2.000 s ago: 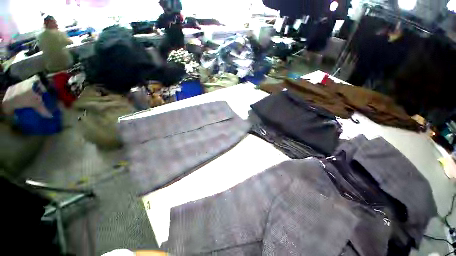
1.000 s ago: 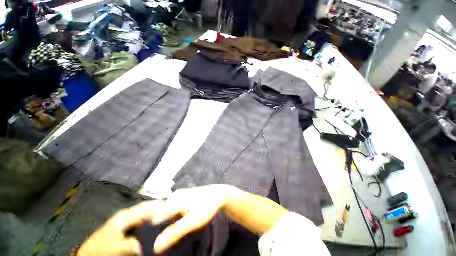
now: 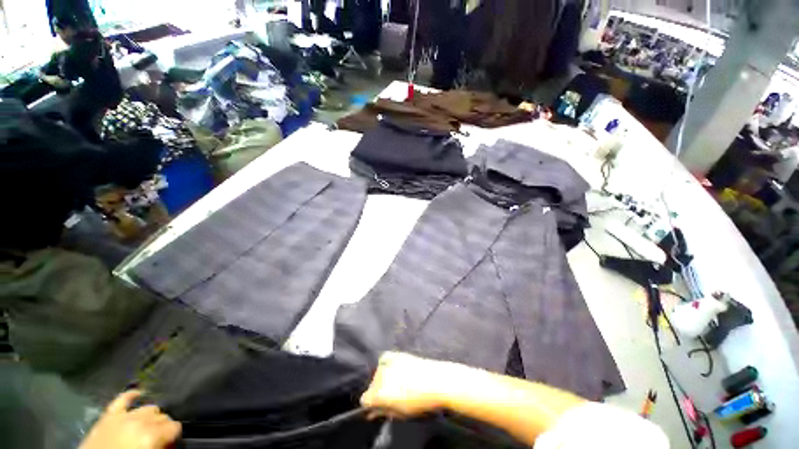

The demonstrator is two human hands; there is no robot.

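Observation:
My right hand, its forearm reaching in from the lower right, is closed on the edge of a grey skirt with black lining. My left hand, cut off by the bottom edge, holds the left end of the same cloth. The black inside shows stretched between both hands; the lower part is out of the picture. One finished grey skirt lies flat at left on the white table. Another grey skirt pile, with a slit, lies flat beyond my right hand.
Folded black garments and brown garments lie at the far side. At right are a black corded tool, a white spray bottle, green and red spools, a blue-and-white can and orange-tipped snips. A person is far left.
My hands have moved apart. The right is now closed on the skirt's edge and the left has shifted to the lower left. Black lining now shows between them.

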